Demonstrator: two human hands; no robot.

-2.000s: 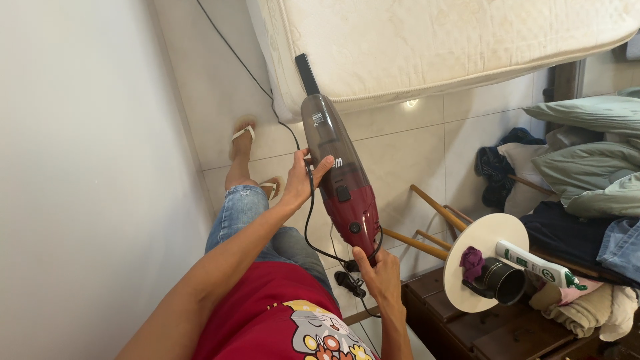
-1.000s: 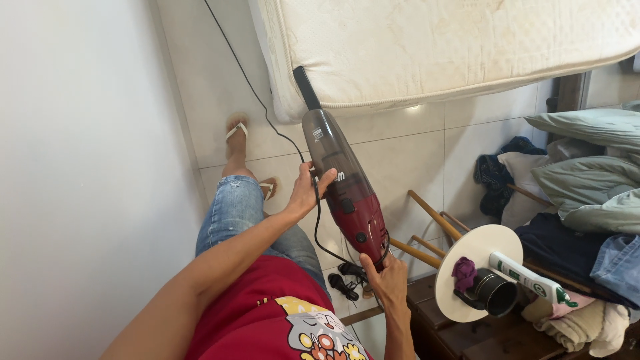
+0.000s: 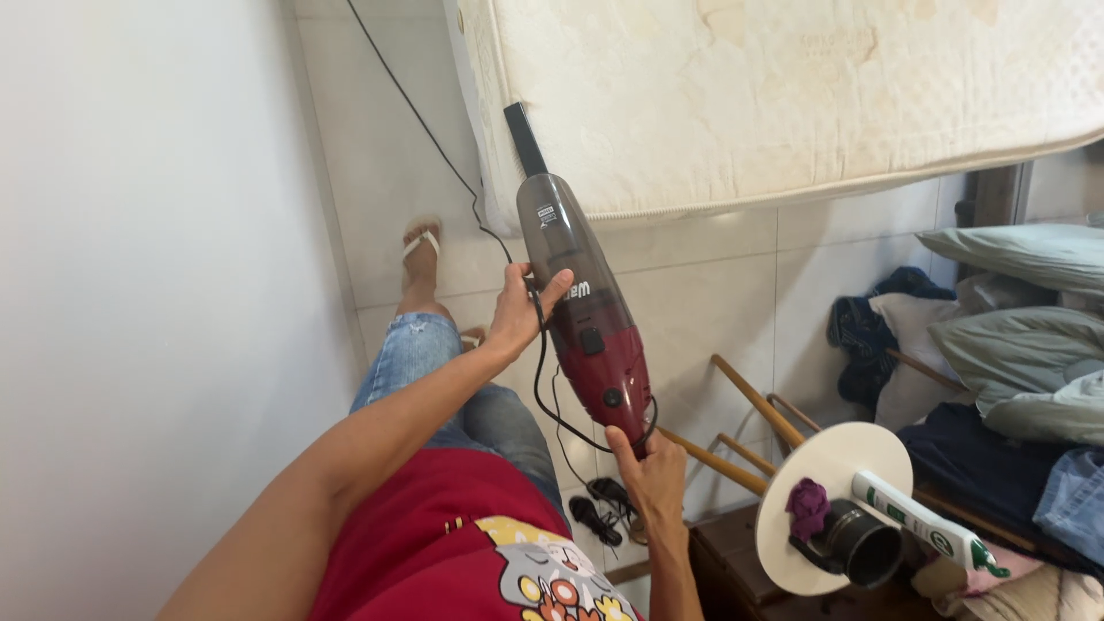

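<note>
A red handheld vacuum cleaner (image 3: 604, 362) with a smoky clear dust chamber and a black crevice nozzle (image 3: 525, 138) is held between both hands. My left hand (image 3: 524, 312) grips the side of its dust chamber, thumb on top, with the black power cord (image 3: 542, 362) running by the fingers. My right hand (image 3: 649, 470) is closed around the rear handle end. The nozzle tip lies over the edge area of a stained cream mattress (image 3: 673, 112); whether it touches is hard to tell.
A round white stool (image 3: 776, 552) bears a black mug (image 3: 862, 539), a purple cloth (image 3: 808, 509) and a white tube (image 3: 914, 517). Clothes and pillows (image 3: 1018, 345) are piled at right. Black sandals (image 3: 595, 520) lie on the tiled floor. A white wall (image 3: 155, 259) stands at left.
The nozzle tip has shifted slightly left along the mattress, nearer its left edge. Both hands keep the same hold on the vacuum cleaner.
</note>
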